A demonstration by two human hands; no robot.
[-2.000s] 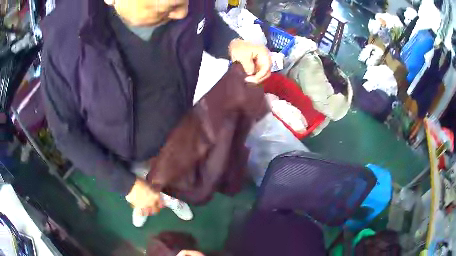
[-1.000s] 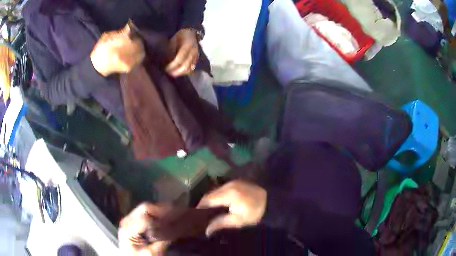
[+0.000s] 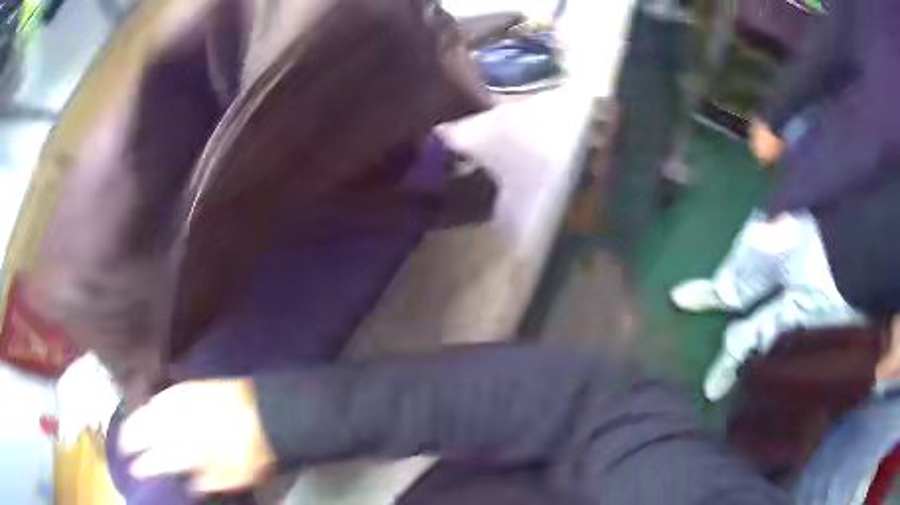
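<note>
A dark brown garment (image 3: 326, 108) fills the upper left, blurred, draped over a navy padded board (image 3: 316, 286). My right hand (image 3: 197, 434) is at the lower left, at the board's near end, with its dark sleeve crossing from the lower right. The hand is overexposed and blurred; whether it grips the garment or the board cannot be told. My left hand is not seen.
A pale table (image 3: 444, 286) runs beneath the board towards the upper right. A blue oval object (image 3: 518, 61) lies at its far end. A person (image 3: 839, 148) stands at the right on green floor. Another brown garment (image 3: 809, 385) and a partial hand show at the right edge.
The view has swung left from the person and chair to the table and board. Both my hands were together on brown cloth; now one arm reaches left across the picture.
</note>
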